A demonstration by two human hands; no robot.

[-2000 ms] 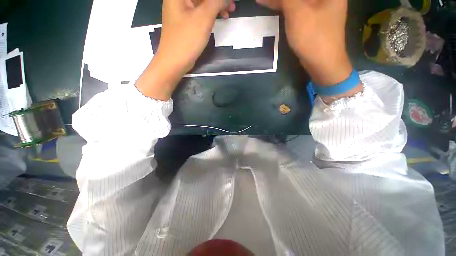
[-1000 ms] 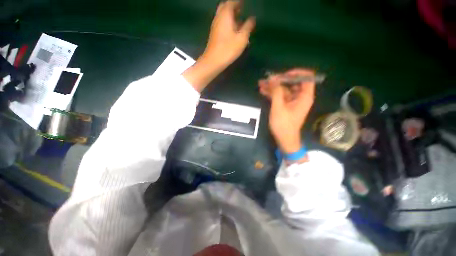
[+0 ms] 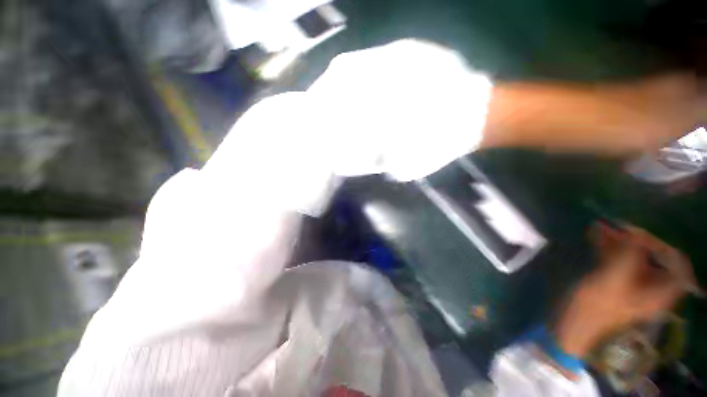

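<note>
The frame is tilted and blurred. My left hand (image 3: 670, 105) reaches to the right edge, fingers smeared and partly cut off. A shiny white-and-grey object (image 3: 678, 159) lies just beneath it; I cannot tell whether the fingers hold it. My right hand (image 3: 632, 283) is at the lower right, fingers bent, with a blue band (image 3: 556, 350) on the wrist. Whether it still holds the thin metal tool is not clear. The die-cut adhesive sheet (image 3: 504, 221), black and white with stepped gaps, lies on the green mat, its upper end against my left sleeve.
A tub of glittering small parts (image 3: 624, 357) and a yellowish tape roll (image 3: 673, 337) are beside my right hand. An orange-brown scrap (image 3: 478, 312) lies near the bench edge. Papers (image 3: 271, 19) and a blurred spool (image 3: 281, 62) are at the top left.
The view has swung round and tilted. My left arm now stretches across to the right edge, near a shiny object not seen before. My right hand now appears low at the right.
</note>
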